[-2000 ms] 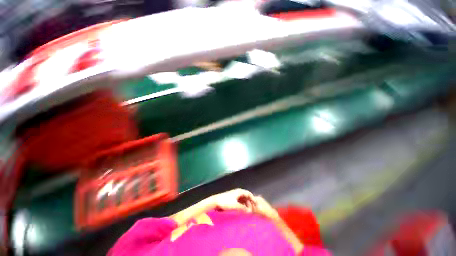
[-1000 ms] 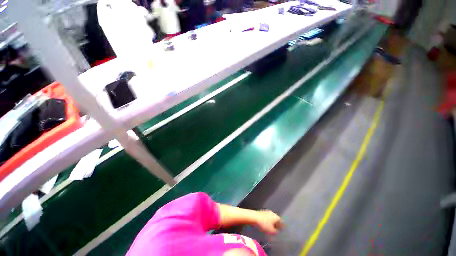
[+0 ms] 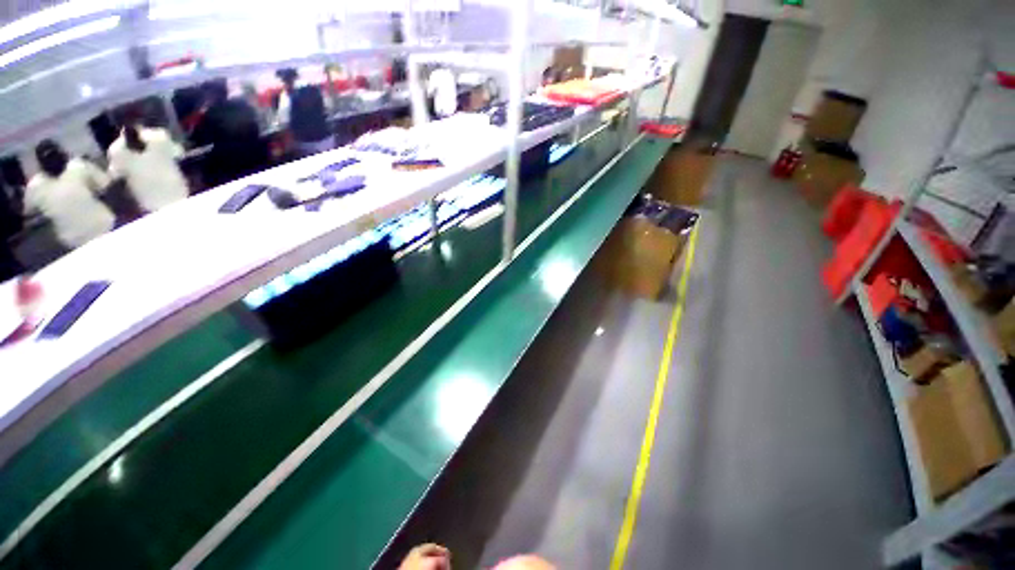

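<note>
The green belt (image 3: 490,379) runs from the bottom left to the far centre. My left hand (image 3: 425,558) shows only as a small part at the bottom edge, beside the belt; its grip is cut off. My right hand is not in view. A dark box-like thing with a pale, bright top (image 3: 328,290) stands on the belt. Dark flat slabs (image 3: 76,308) lie on the raised white shelf (image 3: 167,262).
A white post (image 3: 513,145) stands at the belt. Cartons (image 3: 643,256) stand right of it, along the yellow floor line (image 3: 657,412). A rack (image 3: 907,418) with cartons and red trays is at right. People (image 3: 145,161) are beyond the shelf.
The view has swung right and up along the belt, showing the aisle, rack and far door. The pink-sleeved arm has dropped almost out of view. The orange tray seen earlier is out of view.
</note>
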